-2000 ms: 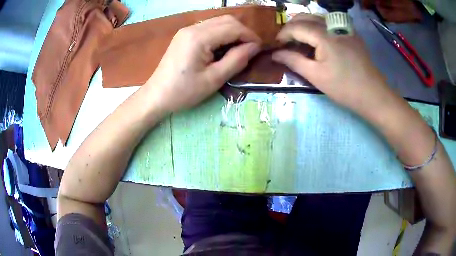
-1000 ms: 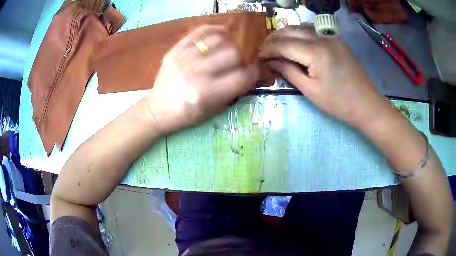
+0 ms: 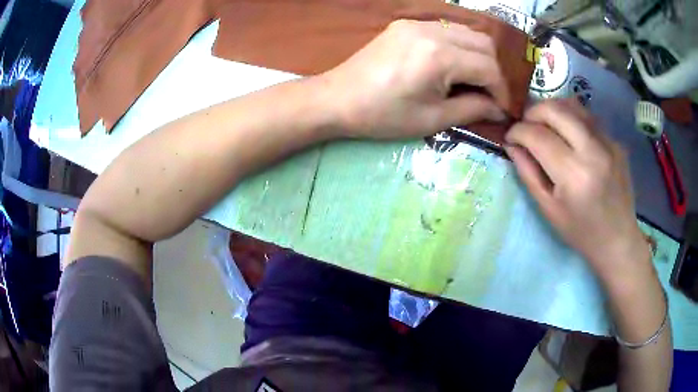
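Observation:
A long rust-brown fabric panel (image 3: pixel 306 34) lies across the table at the machine, its right end under my fingers. My left hand (image 3: pixel 428 80) rests on that end, with thumb and fingertips pinching its edge. My right hand (image 3: pixel 574 164) pinches the same edge at the corner, its fingertips almost touching the left ones. A small yellow piece (image 3: pixel 533 52) shows beside the panel's right edge. The needle is hard to make out.
A zippered brown panel (image 3: pixel 122 46) lies at the upper left. The machine head (image 3: pixel 677 38) is at the upper right, with a ridged whitish knob (image 3: pixel 649 119). Red-handled snips (image 3: pixel 670 176) lie right of my right hand. A dark flat rectangle (image 3: pixel 686 268) sits at the right edge.
The view has turned and shifted, so the table looks tilted and the hands appear further right. Both hands have stayed at the panel's right end, and my left hand is no longer blurred.

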